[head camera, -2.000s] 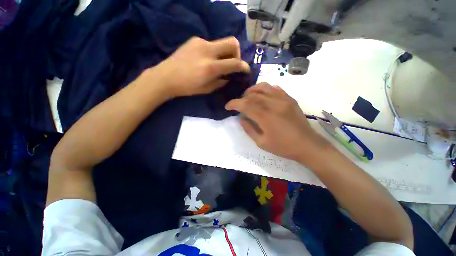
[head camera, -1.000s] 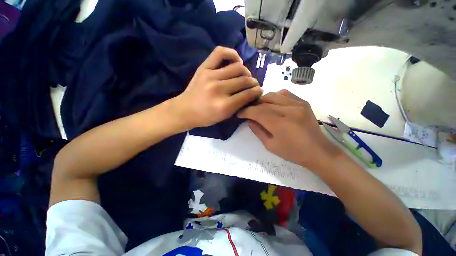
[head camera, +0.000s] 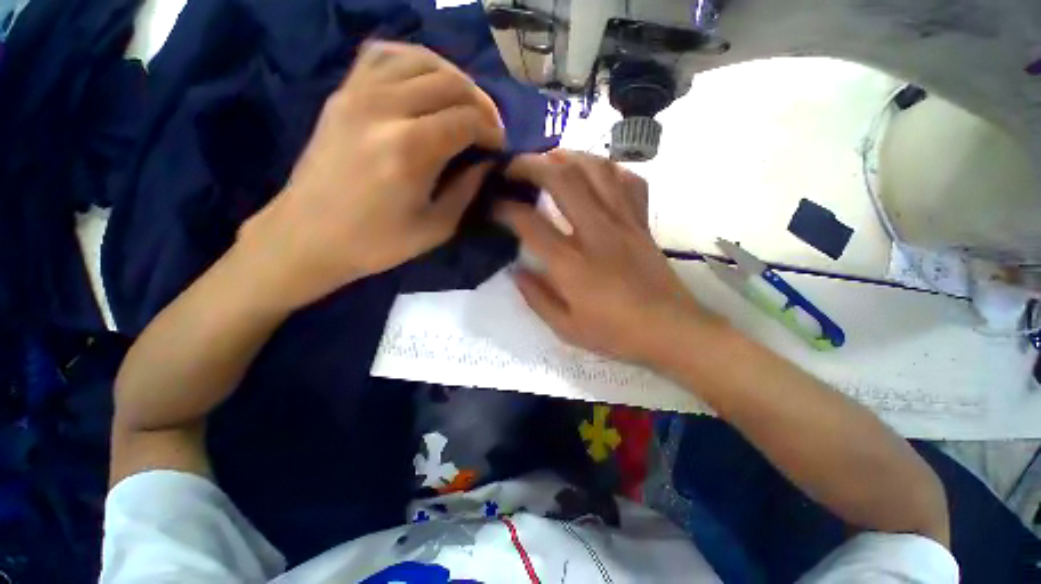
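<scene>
A large dark navy garment (head camera: 228, 114) is heaped left of the sewing machine and hangs over the lap. My left hand (head camera: 394, 160) grips a fold of it, a little blurred, with its fingertips hidden behind the hand and cloth. My right hand (head camera: 594, 251) pinches the same navy cloth between thumb and fingers, close beside my left fingertips. The held cloth is in front of the presser foot (head camera: 557, 118), on the wearer's side. The exact edge between the fingers cannot be made out.
The machine head (head camera: 822, 40) spans the top right, with a ridged knob (head camera: 635, 138) hanging low near my right fingers. Thread snips (head camera: 788, 302) and a small dark scrap (head camera: 820, 229) lie right on the white table (head camera: 708, 148). Printed marks run along its front edge.
Both hands have moved left with the cloth. My left hand is now farther up and left, with its fingertips beside my right hand's. The view has shifted slightly.
</scene>
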